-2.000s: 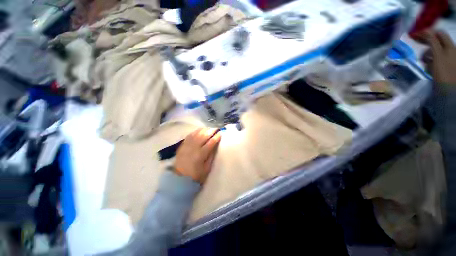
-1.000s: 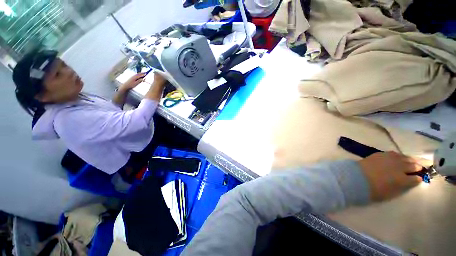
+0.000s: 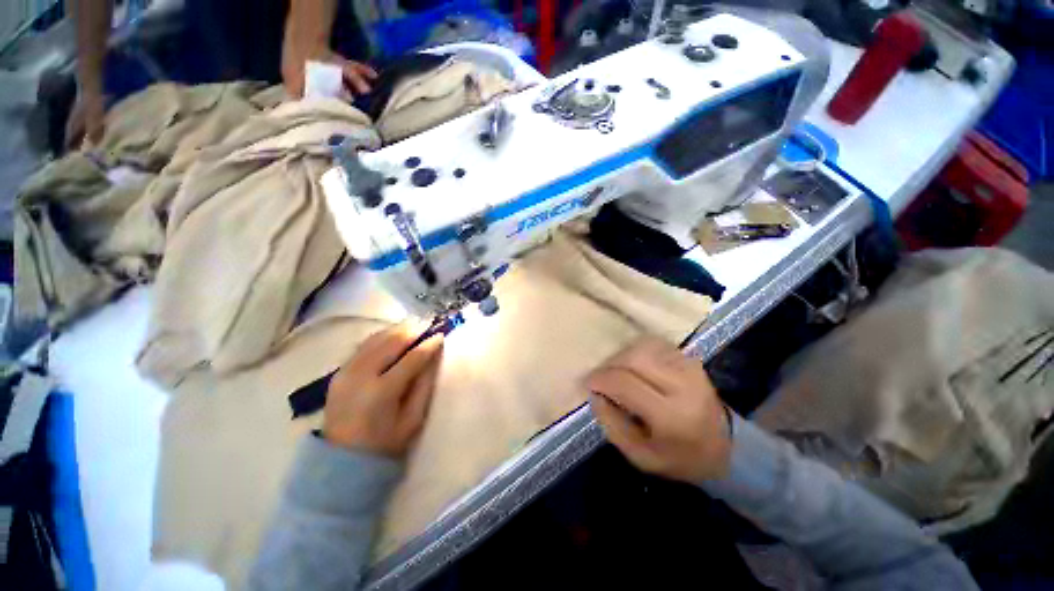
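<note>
A beige garment panel (image 3: 520, 358) lies flat under the lit needle area of the white sewing machine (image 3: 578, 150). My left hand (image 3: 379, 387) rests on the panel just left of the presser foot (image 3: 451, 309), over a black strip (image 3: 312, 396); one strip end shows left of the hand. A thin dark object, its kind unclear, shows at the left fingertips, by the foot. My right hand (image 3: 661, 406) is at the table's front edge over the panel, fingers curled; whether it holds anything is hidden.
A beige garment heap (image 3: 243, 219) lies behind and left of the machine, with another person's hands (image 3: 335, 75) there. Black cloth (image 3: 653, 252) lies right of the needle. A brown cardboard piece (image 3: 746, 227) and a red cone (image 3: 875, 69) are further right. Beige cloth (image 3: 925, 369) hangs at right.
The view has swung back from the neighbouring worker to the machine. My right hand, at the far right two seconds ago, is now at the front table edge. My left hand stays by the foot.
</note>
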